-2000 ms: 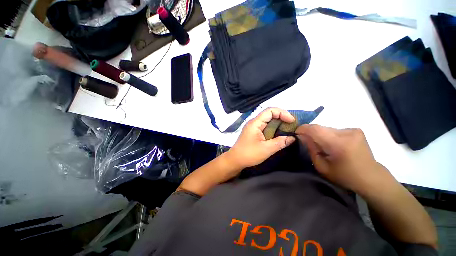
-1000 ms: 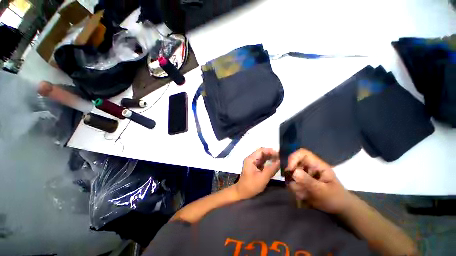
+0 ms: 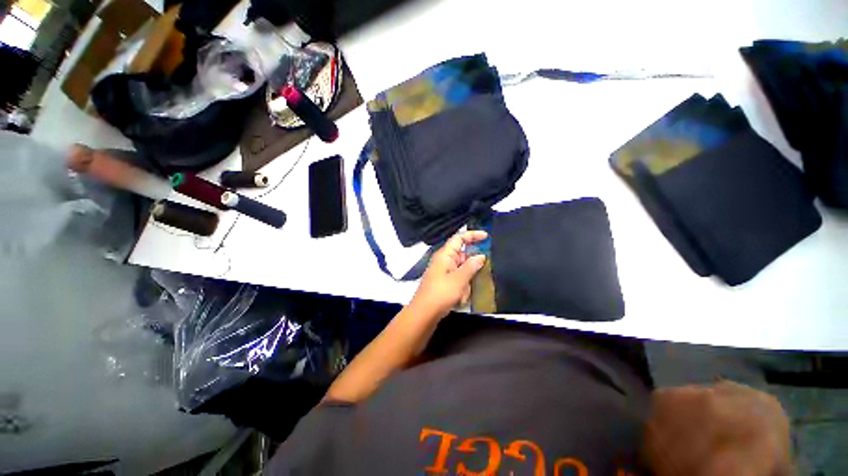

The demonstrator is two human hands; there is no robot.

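A dark pocket piece (image 3: 558,262) lies flat at the table's front edge, its blue and olive checked band on the left. My left hand (image 3: 451,271) holds that band between thumb and fingers and covers part of it. My right hand or forearm (image 3: 716,432) is a blur at the lower right, away from the piece; its fingers cannot be made out. The thick pile of pocket pieces (image 3: 456,149) stands just behind, checked ends up. A fanned pile (image 3: 735,200) lies to the right.
A further dark pile (image 3: 814,121) is at the far right. A blue strip (image 3: 366,218) loops beside the centre pile. A phone (image 3: 326,196) and several thread spools (image 3: 253,210) lie left. A black bag (image 3: 177,121) is upper left. Clear plastic (image 3: 232,344) hangs below the table.
The piece was folded small between both hands, then opened out; now it lies flat, held by my left hand alone. My right hand has moved down and right, away from it.
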